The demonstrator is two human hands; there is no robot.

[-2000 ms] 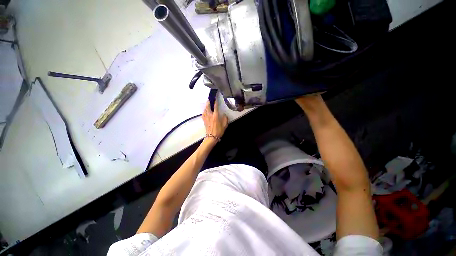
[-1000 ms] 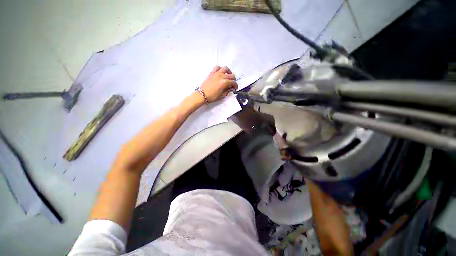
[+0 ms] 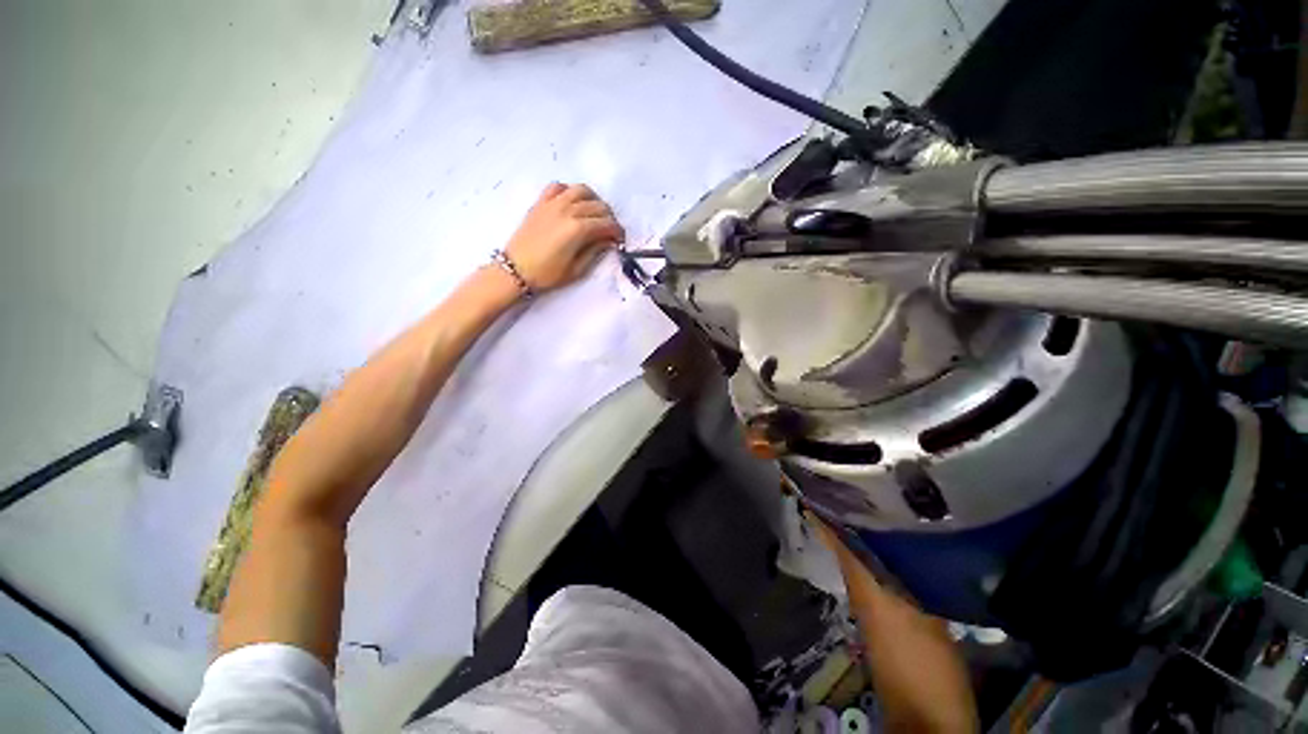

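The cutting machine, with its silver head, blue body and metal standards, fills the right side over the table edge. My left hand rests on the white marker paper, fingers curled, beside the narrow metal parts at the machine's front. Whether its fingers grip anything is unclear. My right forearm reaches up under the machine; the right hand is hidden behind the machine body. The paper has a curved cut edge on the near side.
One cloth weight lies at the top, another beside my left forearm. A lay clamp sits at the paper's left edge. A black cable runs to the machine. A dark-edged piece lies lower left.
The machine, first seen upright at the top, now shows its standards pointing right. My left hand has moved from the table's near edge onto the paper. The view has shifted too.
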